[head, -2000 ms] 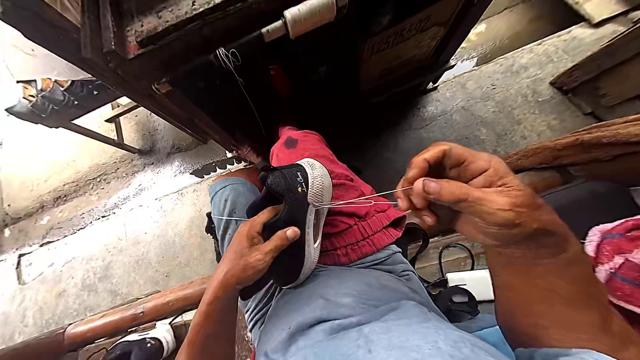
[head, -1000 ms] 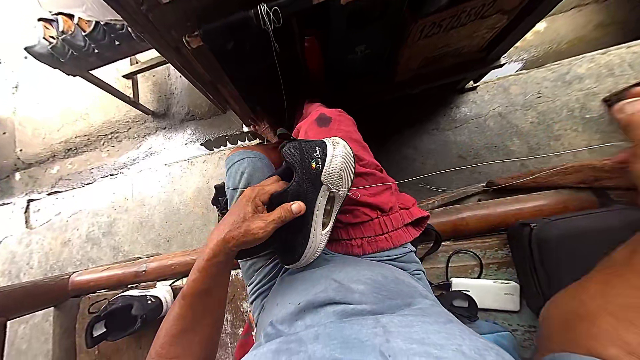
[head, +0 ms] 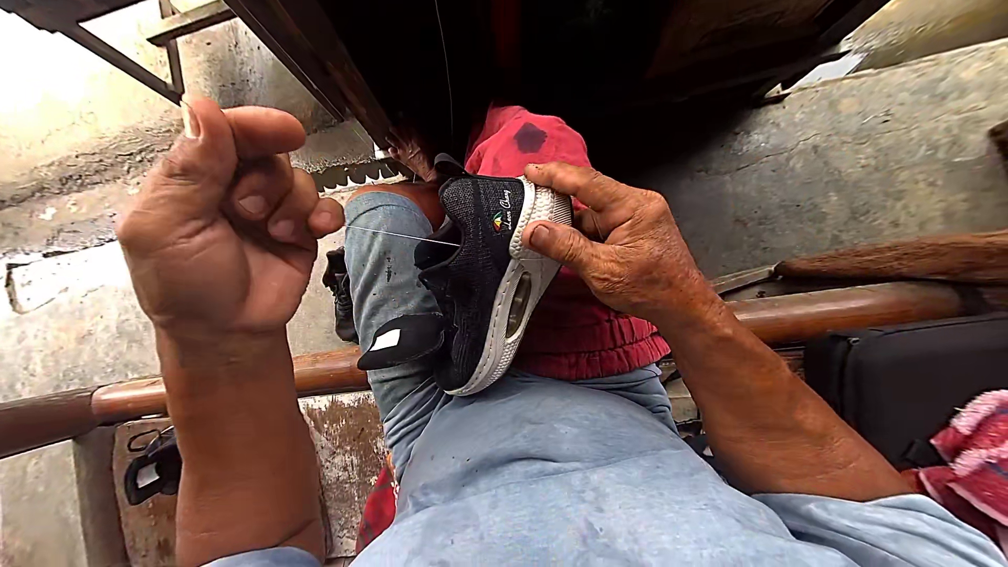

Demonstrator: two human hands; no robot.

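A black knit sneaker (head: 480,276) with a white sole rests on my lap over a red cloth (head: 583,323), its sole turned toward the right. My right hand (head: 622,236) grips its heel, thumb and fingers on the white sole. A thin white thread (head: 402,234) runs from inside the shoe opening to my left hand (head: 236,220), which is raised at the left with curled fingers closed on the thread. The shoe's black tongue or insole (head: 402,340) sticks out to the left, with a white patch on it. Where the thread enters the shoe's lining is hidden.
A wooden rail (head: 850,311) crosses on both sides of my lap. Beyond my knees stands a dark wooden cabinet or stand (head: 315,55). A black case (head: 913,378) and a red and white towel (head: 976,457) lie at the right. Another black shoe (head: 153,472) sits at lower left.
My left hand has left the shoe and is raised at the left with thread. My right hand, earlier pulling thread out to the right, now holds the heel.
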